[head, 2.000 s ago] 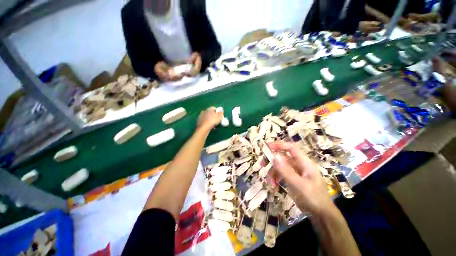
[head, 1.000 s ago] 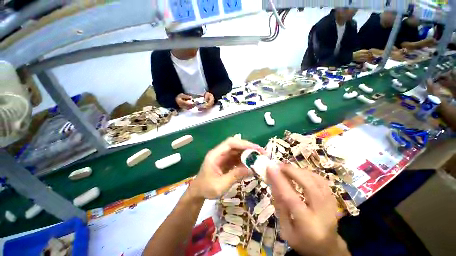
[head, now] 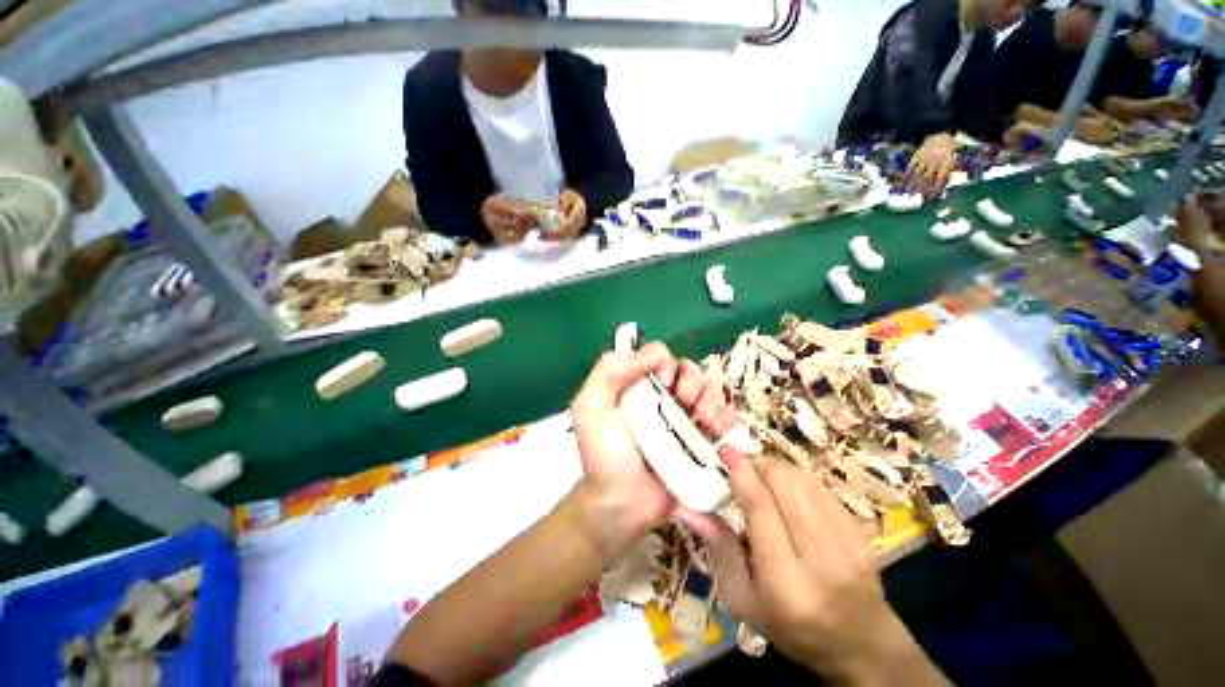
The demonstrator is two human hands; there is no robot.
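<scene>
A white oblong housing point(head: 666, 450) is held in front of me, above the bench, with a dark gap along its side. A cover seems to lie against its open side. My left hand point(head: 611, 450) is bare and wraps around the housing from the left, fingers over its upper end. My right hand point(head: 793, 557) is bare and touches the lower end with thumb and fingers. A loose heap of beige covers point(head: 860, 416) lies behind and right of my hands, partly hidden by them.
A green conveyor belt point(head: 537, 342) crosses behind my hands, carrying white units point(head: 431, 388). A blue tray point(head: 215, 604) with covers is at lower left. Loose blue parts point(head: 1122, 346) and a brown carton point(head: 1155, 537) are at right. A person point(head: 517, 148) sits opposite; a grey frame stands left.
The housing has turned in my hands: its green inside showed a second ago, and now its long white side shows. Two seconds ago my left hand was over the belt.
</scene>
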